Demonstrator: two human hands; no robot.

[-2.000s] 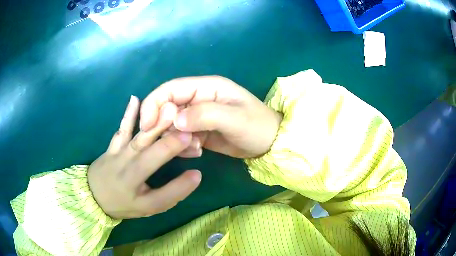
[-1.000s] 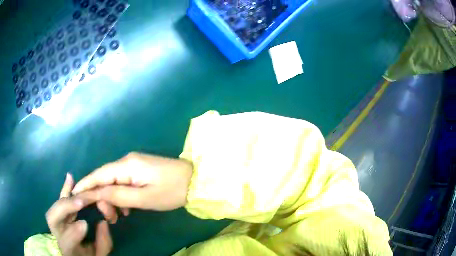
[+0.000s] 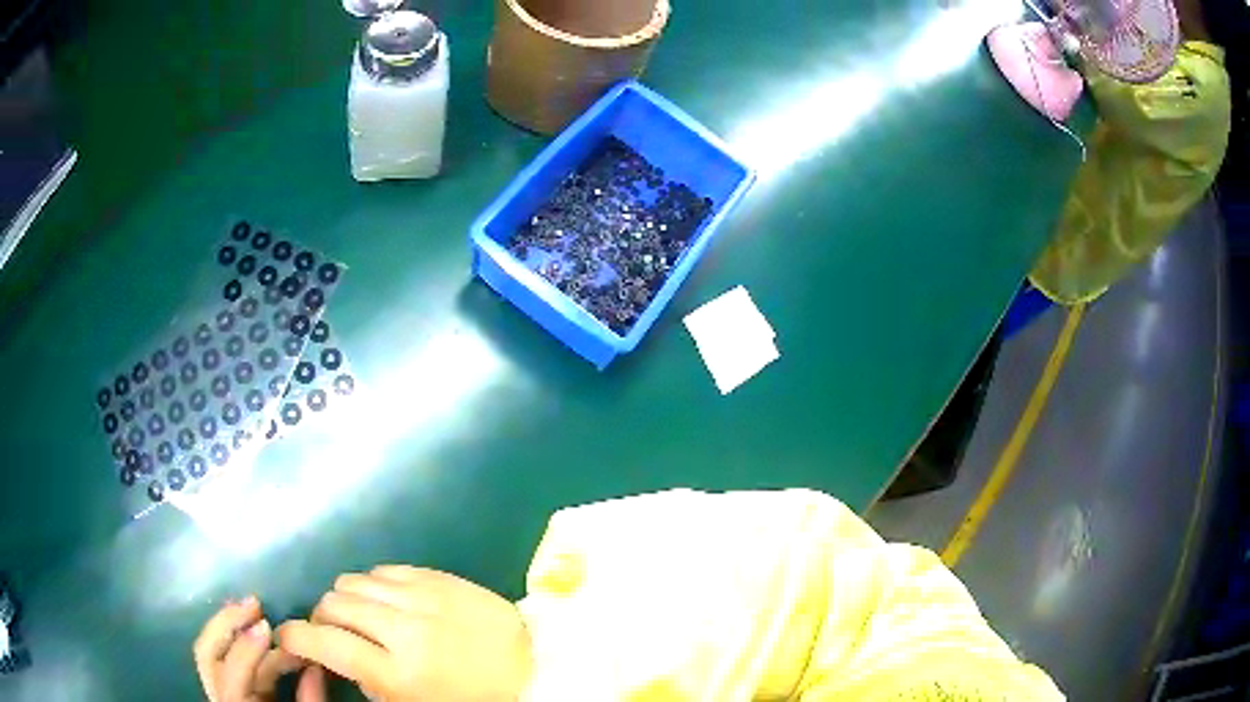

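Observation:
My right hand (image 3: 418, 635) lies at the bottom left, its fingers bent and touching or close to the fingers of my left hand (image 3: 236, 656). My left hand is cut off by the bottom edge. Whether something small is between the fingers is hidden. A blue parts bin (image 3: 546, 313) full of small dark pieces stands at the upper middle. A white wipe (image 3: 732, 339) lies flat to its right. Clear sheets with rows of black rings (image 3: 206, 370) overlap on the green bench at the left.
A white dispenser bottle (image 3: 398, 121) with a metal lid and a brown open cylinder (image 3: 559, 69) stand behind the bin. A pink fan (image 3: 1117, 30) and another person's yellow sleeve (image 3: 1145, 165) are at the upper right. The bench edge (image 3: 946, 412) runs down the right, with floor beyond.
The view has swung up and to the right, so the whole bin, bottle, cylinder and fan now show. My hands sit lower in the picture, still close together.

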